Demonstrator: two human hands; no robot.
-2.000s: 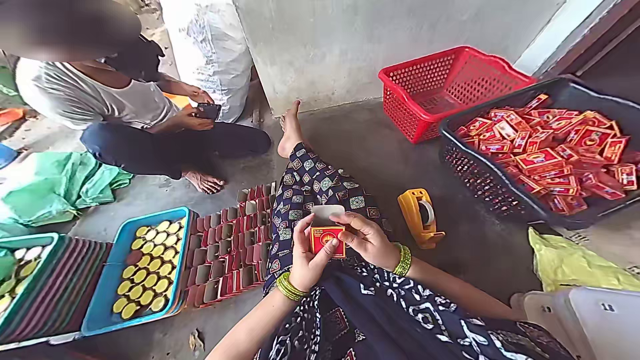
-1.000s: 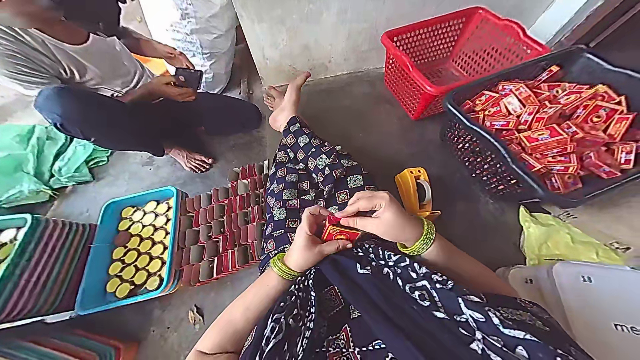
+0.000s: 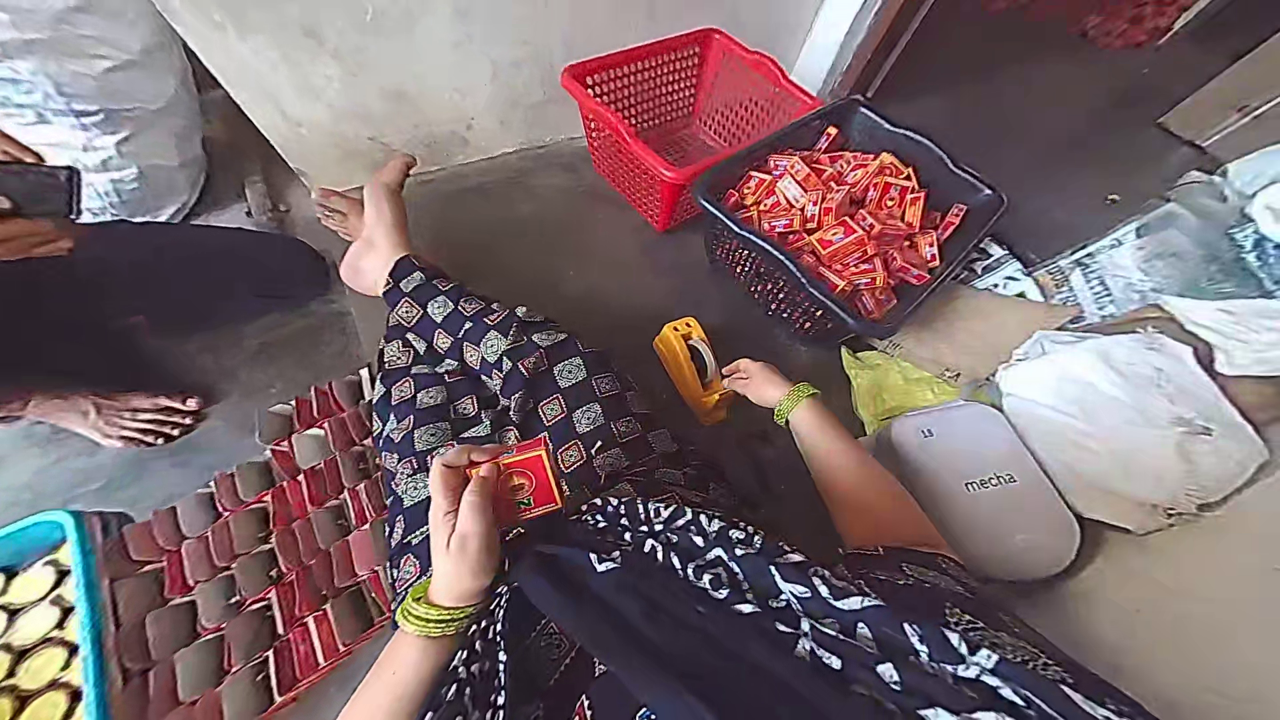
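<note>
My left hand (image 3: 465, 520) holds a small red and yellow cardboard box (image 3: 522, 482) above my lap, fingers on its left side. My right hand (image 3: 757, 383) reaches out to the yellow tape dispenser (image 3: 690, 370) on the floor, its fingertips at the dispenser's cutting end, where the tape's end seems pinched; the tape itself is hard to make out. A roll of tape (image 3: 703, 360) sits in the dispenser. Past it, a black plastic basket (image 3: 852, 325) holds many similar red boxes (image 3: 840, 240).
An empty red basket (image 3: 640, 165) stands behind the black one. At left lie rows of red and grey open boxes (image 3: 250, 550) and a blue tray (image 3: 85, 600) of round yellow pieces. A seated person's foot (image 3: 115, 415) is nearby. White containers and bags lie at right.
My right hand has left the box and moved right to the tape dispenser. The box stays in my left hand, its flap no longer standing up. The view has turned right.
</note>
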